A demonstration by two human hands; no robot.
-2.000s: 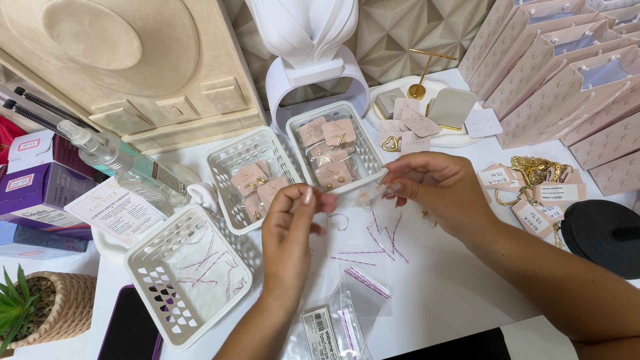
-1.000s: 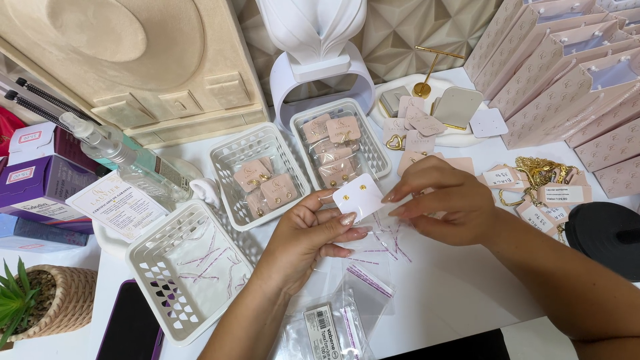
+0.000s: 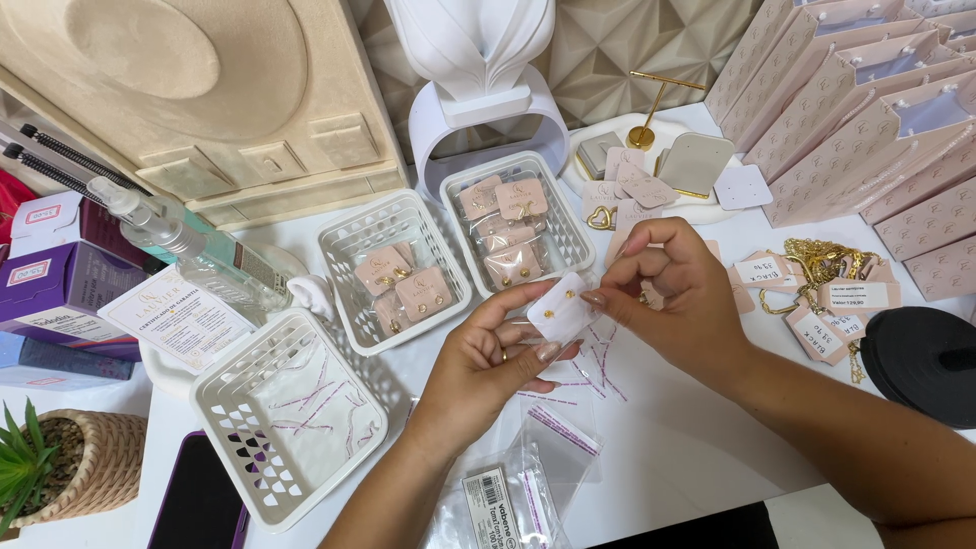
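Note:
Between my hands is a white earring card (image 3: pixel 563 309) with two gold studs, partly inside a small clear plastic bag. My left hand (image 3: pixel 488 358) grips the bag and the card's lower part; a ring shows on one finger. The thumb and index finger of my right hand (image 3: pixel 663 293) pinch the card's right edge. Just behind are two white plastic baskets, the left one (image 3: pixel 358 324) and the right one (image 3: pixel 576 248), with bagged pink earring cards (image 3: pixel 518 200). Below my hands lie clear adhesive-strip bags (image 3: pixel 560 435) and purple-printed strips (image 3: pixel 602 366).
Left: a basket of peeled strips (image 3: pixel 221 381), a spray bottle (image 3: pixel 191 244), a phone (image 3: pixel 198 496) and a potted plant (image 3: pixel 99 457). Right: tagged gold chains (image 3: pixel 820 263), a black round stand (image 3: pixel 926 366) and pink paper bags (image 3: pixel 823 137). A white bust (image 3: pixel 473 46) stands behind.
The white card, upright in my left hand a second ago, is now tilted and partly in the clear bag. My right hand has come onto the card's edge.

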